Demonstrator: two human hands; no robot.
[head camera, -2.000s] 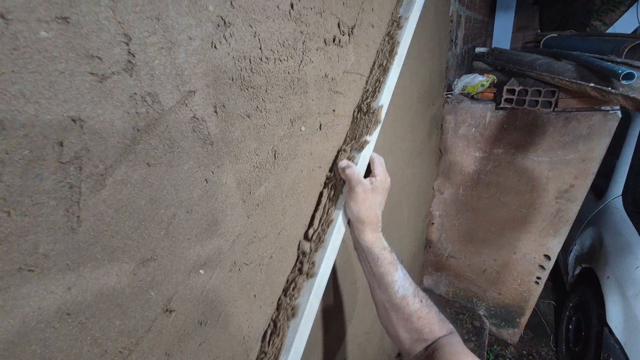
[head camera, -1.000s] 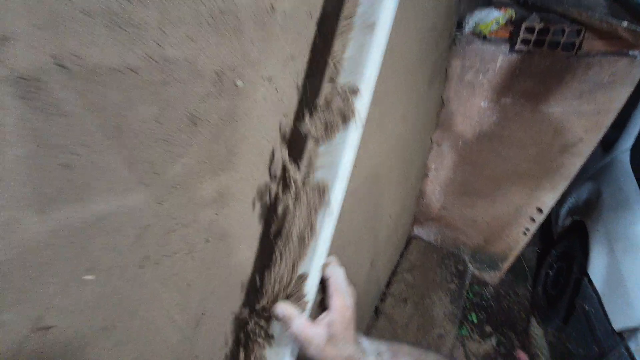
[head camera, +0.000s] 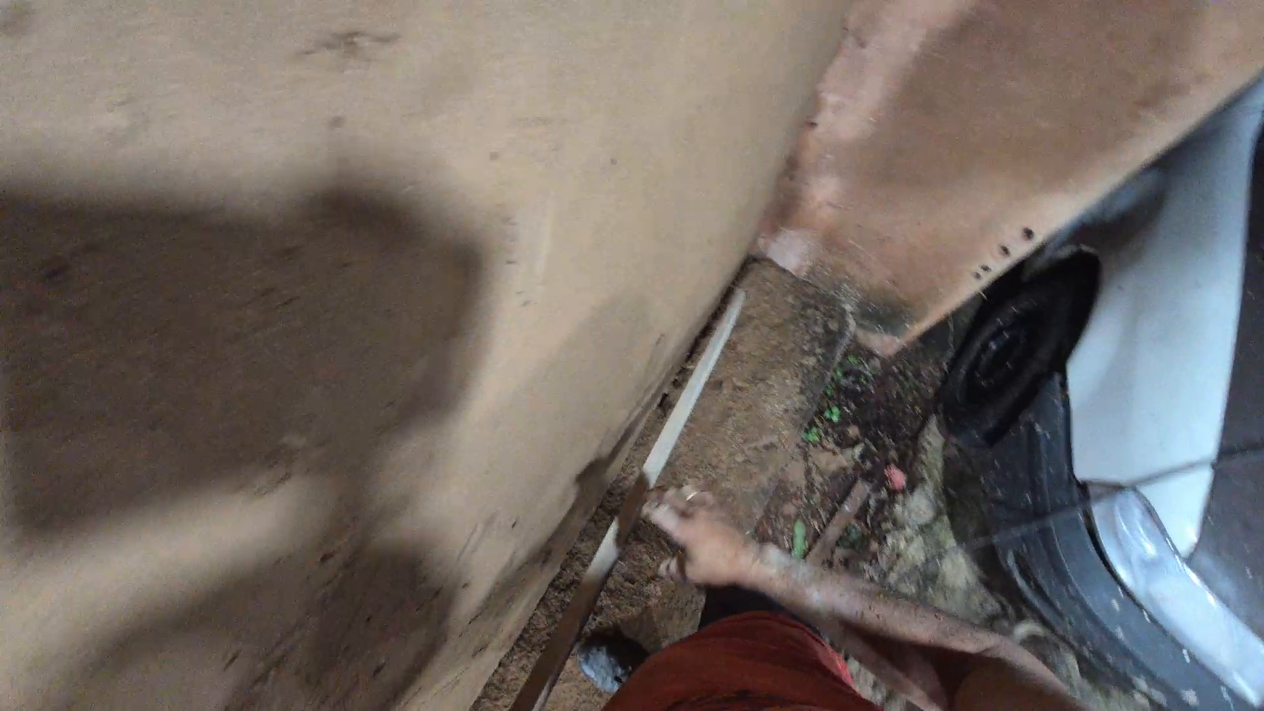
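A long, pale straightedge (head camera: 691, 390) slants along the foot of the plastered wall (head camera: 553, 257), over the brown ground, part of it in shadow. My right hand (head camera: 701, 538) is just to the right of its middle, fingers apart and slightly bent, with nothing visible between them. The fingertips are close to the bar; blur hides whether they touch it. My left hand is not in view. Damp-looking plaster covers the wall, which has a few small marks and large dark shadows.
A reddish slab (head camera: 987, 128) leans at the upper right. Beside it stands a light-coloured car (head camera: 1145, 326) with a dark wheel (head camera: 1012, 341). Soil, rubble and small green plants (head camera: 834, 410) lie between car and wall. Red clothing (head camera: 741, 667) and a shoe (head camera: 610, 660) show below.
The straightedge has gone from against the wall face, with mortar heaped along it, down to the wall's foot. My right hand has come off its edge. The view has tipped downward.
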